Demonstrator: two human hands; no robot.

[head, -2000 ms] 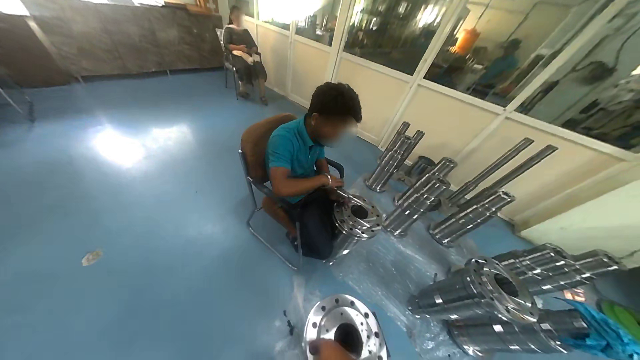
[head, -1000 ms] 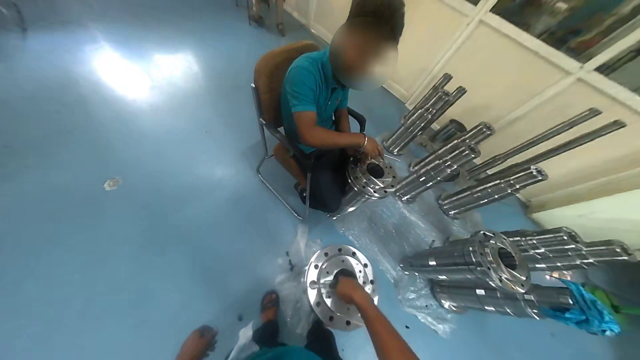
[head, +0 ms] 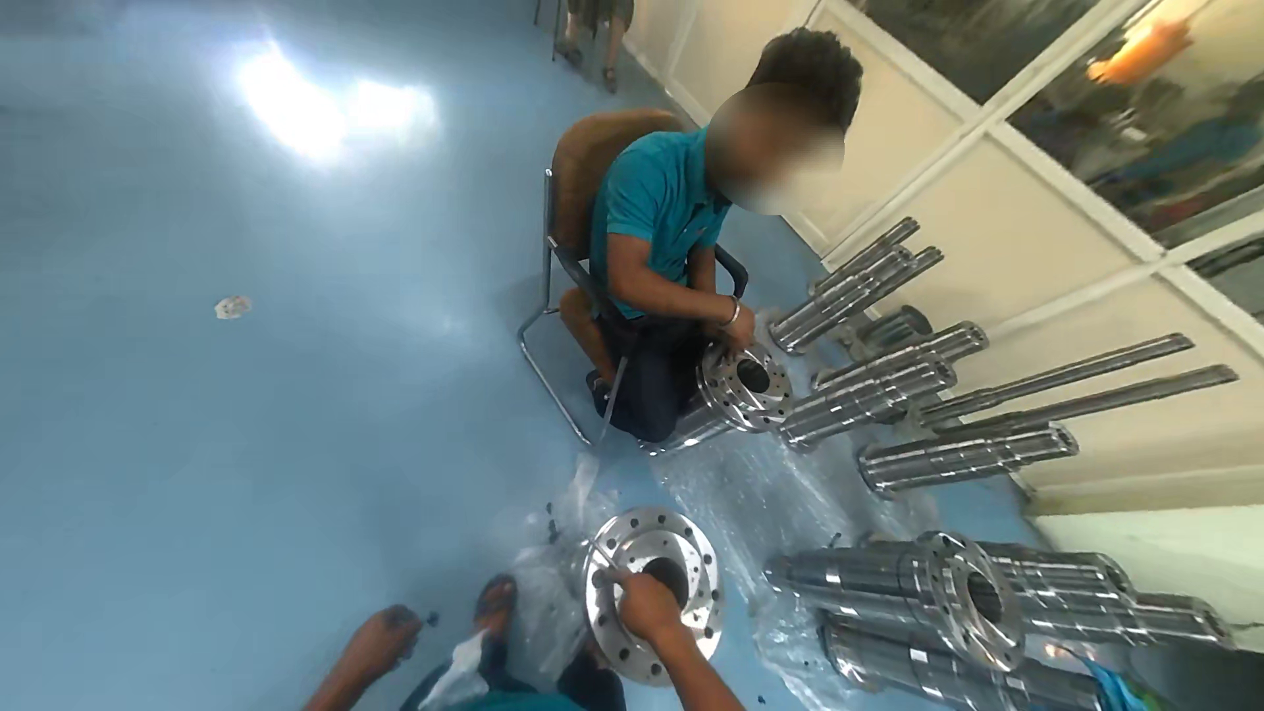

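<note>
A round metal flange (head: 652,660) with a ring of bolt holes and a dark central bore faces up at the bottom centre. Over it is my right hand (head: 650,604), fingers closed on a thin light-coloured tool (head: 603,553) whose tip lies at the flange's left rim; its kind cannot be made out. My left hand (head: 387,637) hangs to the left, above the floor, fingers curled near a small dark piece; whether it holds that piece is unclear. Small dark bits (head: 551,523) lie on plastic sheeting left of the flange.
A seated co-worker (head: 652,197) leans over another flanged metal cylinder (head: 748,387) ahead. Several polished metal shafts (head: 869,400) stand along the partition wall. More flanged cylinders (head: 973,600) stand at the right, beside blue material (head: 1111,681). Clear plastic sheeting (head: 750,494) covers part of the floor.
The thin tool now shows in my right hand at the flange's left side; one second ago that hand was over the central bore. My left hand has come further into view. The view has tilted down since two seconds ago.
</note>
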